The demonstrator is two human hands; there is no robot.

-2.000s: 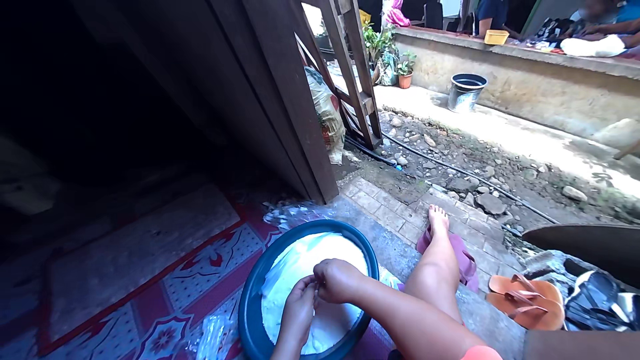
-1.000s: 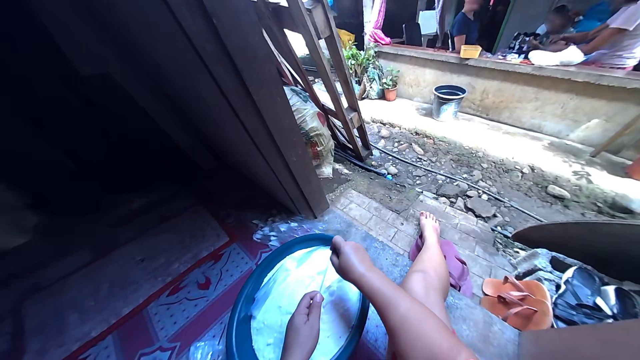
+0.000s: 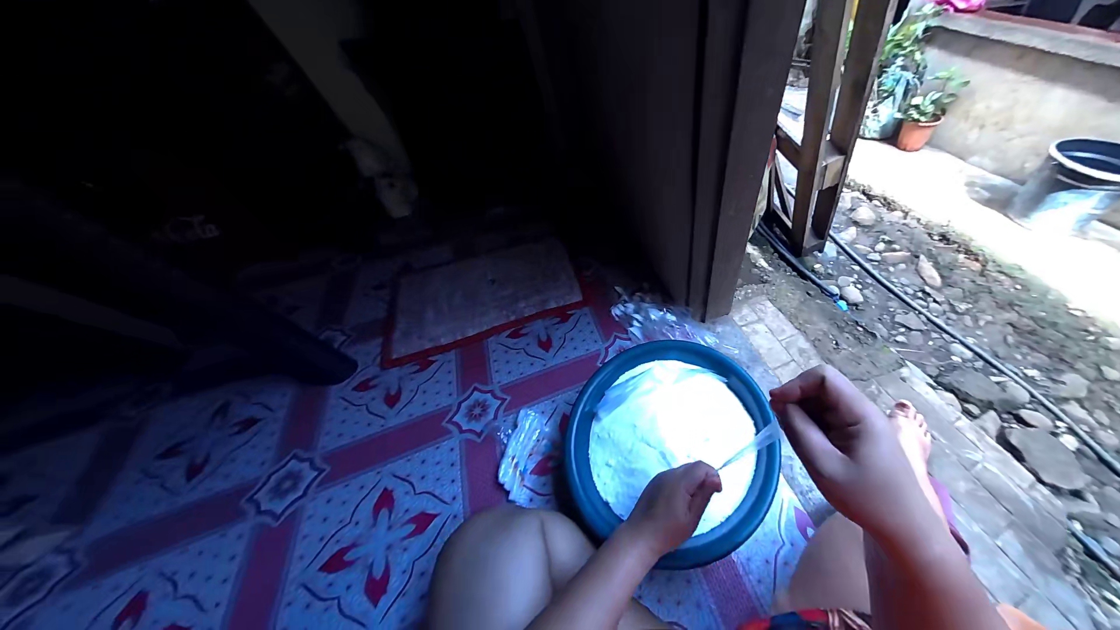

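Observation:
A round blue-green plastic basin (image 3: 577, 472) holding a white powdery substance (image 3: 674, 437) sits on the patterned floor covering. My left hand (image 3: 675, 506) is over the near right part of the basin, its fingers pinching one end of a thin, clear plastic strip or small bag (image 3: 751, 446). Past the basin's right rim, my right hand (image 3: 827, 433) pinches the other end, so the plastic stretches between the two hands. Left of the basin lies a bundle of clear plastic packets (image 3: 528, 459). More clear plastic (image 3: 656, 319) lies behind it, near the door frame.
A mat (image 3: 486, 302) lies on the floor behind the basin. A dark wooden panel (image 3: 726, 175) rises beyond. To the right are my bare foot (image 3: 912, 429), paving, stones, a black hose (image 3: 980, 346), a dark bucket (image 3: 1085, 166) and a potted plant (image 3: 917, 131).
The view has swung left. My hands, close together two seconds ago, are now wider apart with the plastic drawn between them. My right hand has moved from over the basin to beyond its right rim.

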